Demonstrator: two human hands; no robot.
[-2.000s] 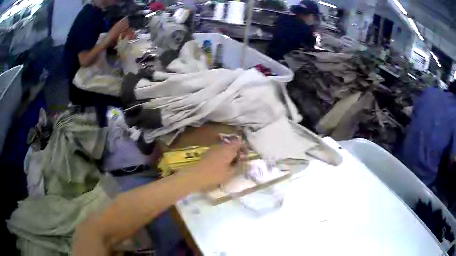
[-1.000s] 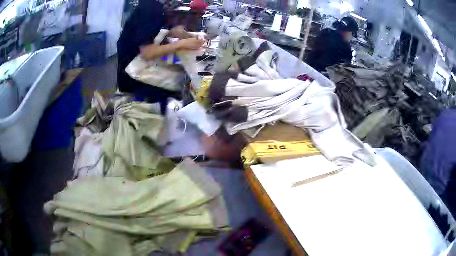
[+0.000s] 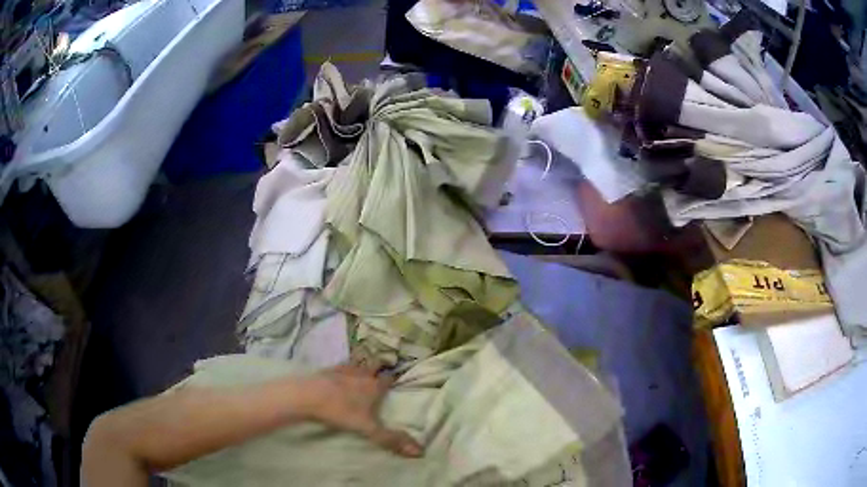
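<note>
My left hand (image 3: 356,404) reaches in from the lower left onto the pale olive-green cloth (image 3: 504,409) nearest me. Its thumb lies on top of the cloth, and its other fingers are partly hidden in the folds, which gather at the hand. A larger heap of olive-green and off-white pieces (image 3: 399,209) lies just beyond, bunched at its top. My right hand is not in view.
Beige pieces with dark brown ends (image 3: 761,143) lie at the right behind a yellow-taped box (image 3: 765,285). The white table (image 3: 761,418) is at the lower right. A white tub (image 3: 114,181) stands at the left, with a blue container (image 3: 238,114) beside it.
The view has swung left and down to the olive-green heap. My left hand was over the white table two seconds ago, out of view one second ago, and now is on the green cloth.
</note>
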